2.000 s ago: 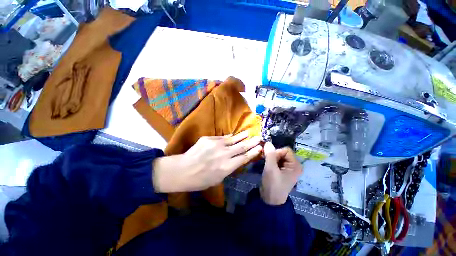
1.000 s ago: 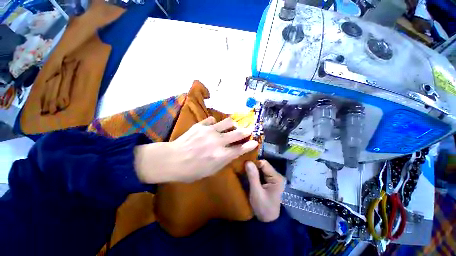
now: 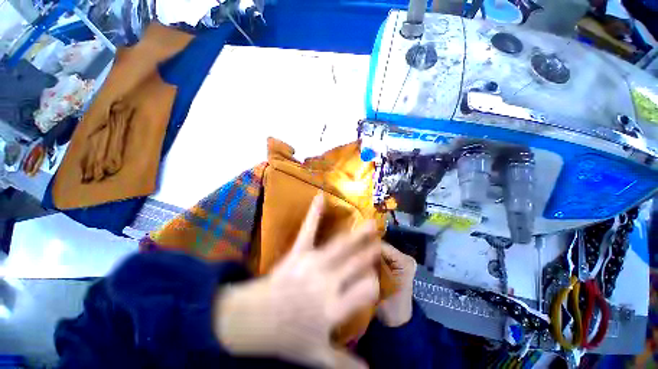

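Observation:
The brown fabric panel (image 3: 285, 209) lies under the lit needle area (image 3: 374, 169) of the sewing machine (image 3: 462, 79) and hangs toward my lap. The plaid fabric (image 3: 220, 216) shows at its left side. My left hand (image 3: 306, 295) is blurred, with fingers spread, over the brown fabric; whether its palm touches the cloth is unclear. My right hand (image 3: 397, 281) pinches the fabric's right edge just below the needle area. Its fingers are partly hidden behind the left hand and cloth.
A large brown cut panel (image 3: 68, 173) with small folded brown pieces (image 3: 107, 144) on it lies at the left. Scissors (image 3: 581, 317) with yellow and red handles are at the lower right beside a black patterned strip (image 3: 602, 263). A white board (image 3: 267, 94) lies behind the work.
My left hand has moved down toward me from the needle area, its fingers spreading. The brown fabric has turned, and more of it now lies on the near side. My right hand has moved slightly nearer.

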